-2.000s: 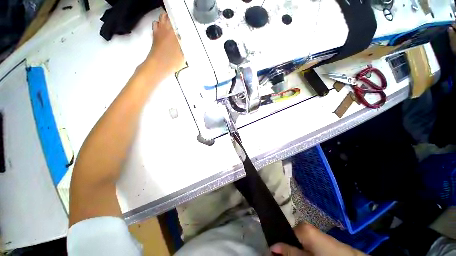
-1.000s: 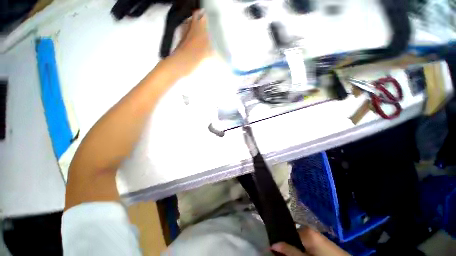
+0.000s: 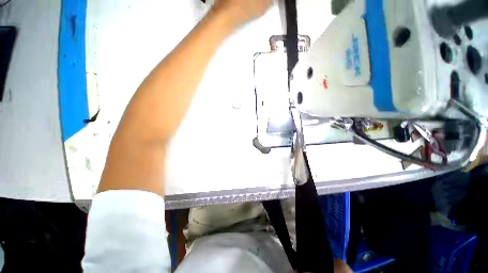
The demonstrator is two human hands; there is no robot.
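A black fabric strip (image 3: pixel 313 229) runs from the bottom edge up into the shiny metal folder (image 3: pixel 300 165) at the table edge. A narrower black sewn strap (image 3: pixel 291 32) runs away behind the needle area, over the needle plate (image 3: pixel 273 85), beside the white machine head (image 3: pixel 337 64). My left hand (image 3: pixel 246 7) is at the top, left of the strap, blurred and cut off by the picture's edge; its fingers are hidden. My right hand (image 3: pixel 342 266) shows only as a sliver at the bottom edge, against the strip's right side; its grip is out of view.
Blue tape (image 3: pixel 73 58) lies on the white table (image 3: pixel 214 154) at left. Red-handled scissors (image 3: pixel 436 149) lie at right, partly behind a curved dark cable or tube. A blue crate (image 3: pixel 338 218) stands below the table. Another black strip (image 3: pixel 278 226) hangs over the lap.
The view has swung, so the machine head shows more from its left side. My left hand has moved further away, to the top edge. My right hand has dropped mostly out of view.
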